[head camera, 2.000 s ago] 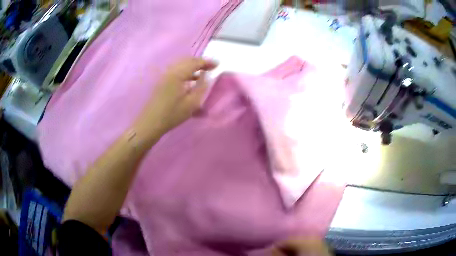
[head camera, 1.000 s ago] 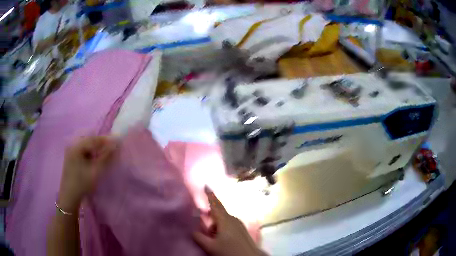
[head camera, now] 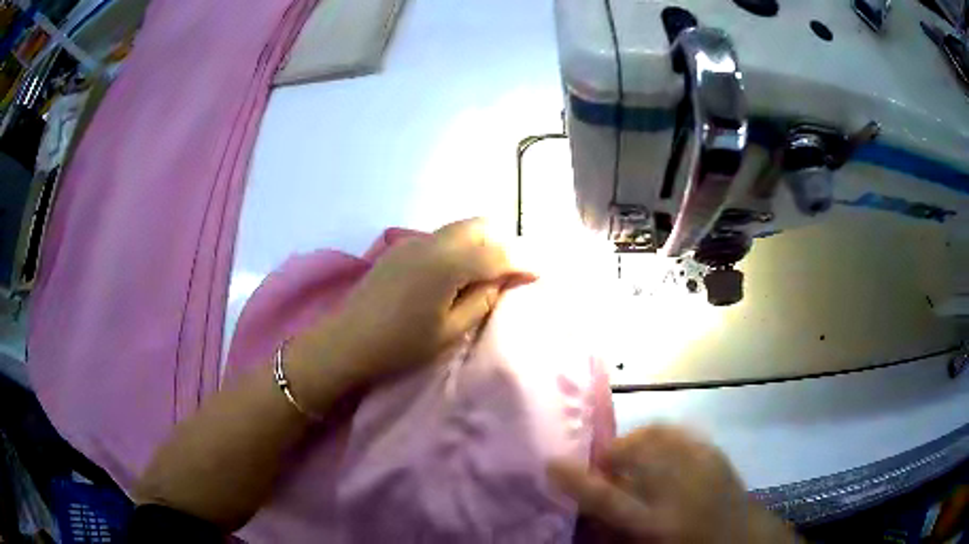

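A pink garment panel [head camera: 436, 457] lies bunched on the white table in front of the sewing machine. My left hand [head camera: 441, 287], with a thin bracelet at the wrist, pinches its upper edge just left of the bright needle area. My right hand [head camera: 659, 478], slightly blurred, grips the panel's right edge near the table front. A darker seam line runs down the cloth from my left fingertips. The presser foot [head camera: 635, 242] shows under the machine head; glare hides the cloth's far edge near it.
The white sewing machine head [head camera: 648, 85] with its chrome guard [head camera: 717, 138] stands at the upper right. Stacked pink panels [head camera: 138, 234] lie along the left. A pale flat piece [head camera: 340, 40] is at the back. A marked strip [head camera: 850, 483] follows the front edge; a blue crate [head camera: 90, 515] is lower left.
The view has swung back down closer to the needle area. Both hands have shifted on the pink panel; its edge now lies between them, left of the needle, and the left hand holds it there.
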